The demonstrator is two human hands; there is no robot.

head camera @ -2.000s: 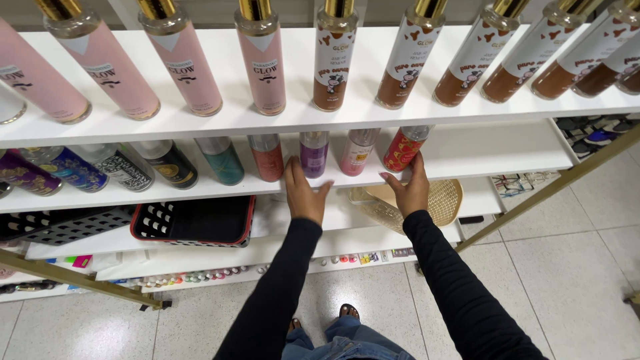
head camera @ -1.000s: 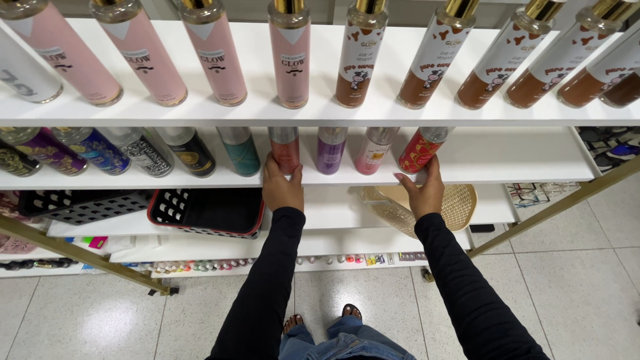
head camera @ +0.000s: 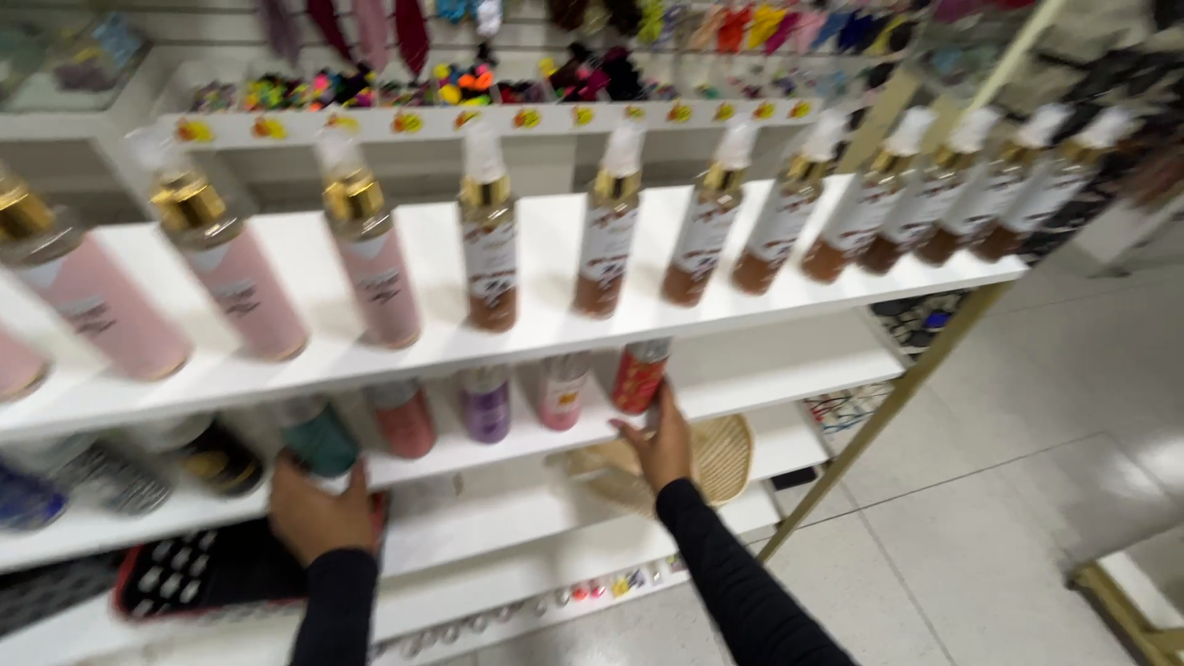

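Observation:
On the second shelf, my left hand [head camera: 326,511] has its fingers around the lower part of a teal bottle [head camera: 319,435]. My right hand [head camera: 661,439] touches the right side of a red patterned bottle [head camera: 639,377], thumb in front and fingers beside it. Between the hands stand a coral bottle [head camera: 403,418], a purple bottle [head camera: 487,405] and a pink bottle [head camera: 561,393]. Left of the teal bottle are a black bottle [head camera: 217,455] and a black-and-white patterned one [head camera: 118,476]. The image is blurred, and the left fingertips are partly hidden.
Pink spray bottles [head camera: 375,277] and brown-and-white spray bottles [head camera: 606,250] line the upper shelf [head camera: 546,319]. Below are a black basket with a red rim [head camera: 245,564] and a woven basket [head camera: 726,458]. A gold frame leg [head camera: 879,421] stands at the right. Hair accessories hang behind.
My left hand has moved left along the shelf, from the purple bottle to the coral one and now to the teal one. My right hand remains by the red bottle. The view has tilted up.

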